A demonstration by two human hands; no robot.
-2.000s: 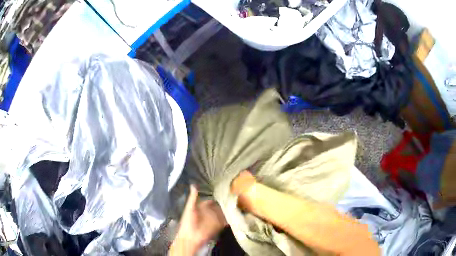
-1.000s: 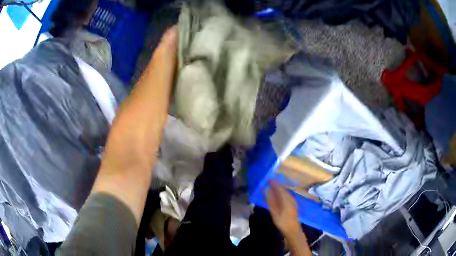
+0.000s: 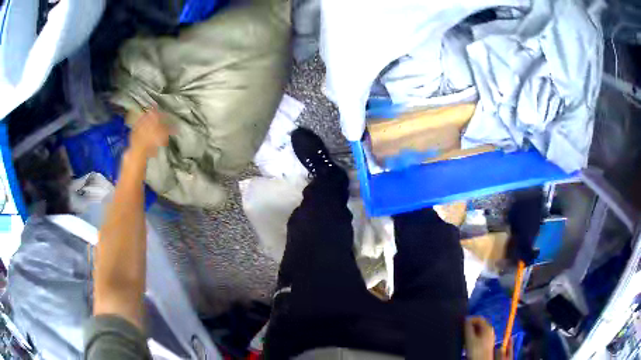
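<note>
A large crumpled olive-khaki cloth (image 3: 225, 84) lies bunched at the upper left, low over the speckled floor. My left hand (image 3: 150, 133) is at its left edge, slightly blurred, closed on a fold of it; folds spread out from the fingers. My right hand (image 3: 479, 337) is small at the bottom edge, right of my lap and partly cut off; its fingers look curled, but what it holds, if anything, is hidden.
A blue crate (image 3: 464, 184) with tan cardboard and light grey garment pieces (image 3: 527, 84) stands in front of my right leg. White scraps (image 3: 270, 211) lie by my shoe (image 3: 309, 149). An orange stick (image 3: 516, 302) is at lower right. Grey cloth (image 3: 53, 281) hangs at left.
The khaki cloth has moved from the centre to the left and lower, with my left hand at it. My right hand has moved from the crate's edge to beside my lap. The view has turned.
</note>
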